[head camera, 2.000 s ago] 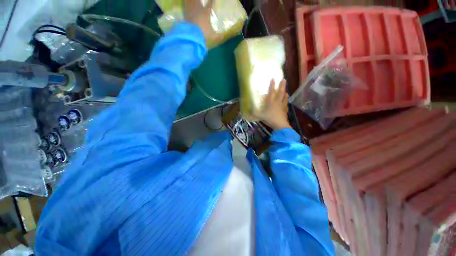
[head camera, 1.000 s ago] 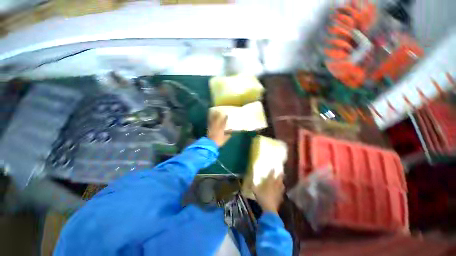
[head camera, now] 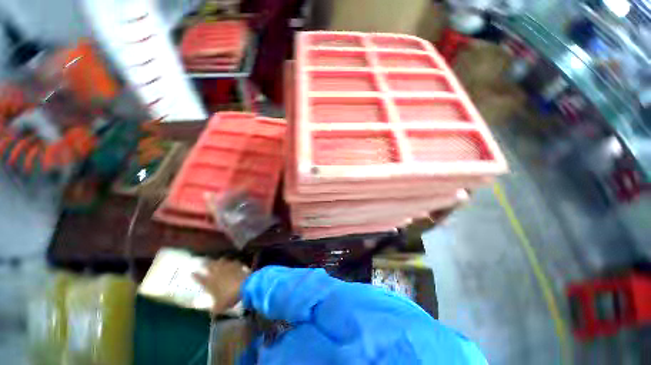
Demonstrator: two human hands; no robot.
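My right hand [head camera: 225,284] is at the lower left, its fingers on the near end of a pale yellow block-shaped pack [head camera: 178,278]. Blur hides how firmly it grips. The pack lies at the edge of the green bench top [head camera: 171,331]. More yellow packs in shiny film [head camera: 82,317] stand at the lower left, blurred. My left hand is not in view.
A tall stack of pink compartment trays [head camera: 396,107] stands beyond my right sleeve. A lower pink tray [head camera: 228,167] has a clear bag [head camera: 244,217] on its near edge. Orange coiled hose [head camera: 43,150] is at left, a red stool [head camera: 614,303] at right.
The view has swung to the right, bringing the tall tray stack and floor into sight. My left hand has gone out of view. My right hand is still at the pack.
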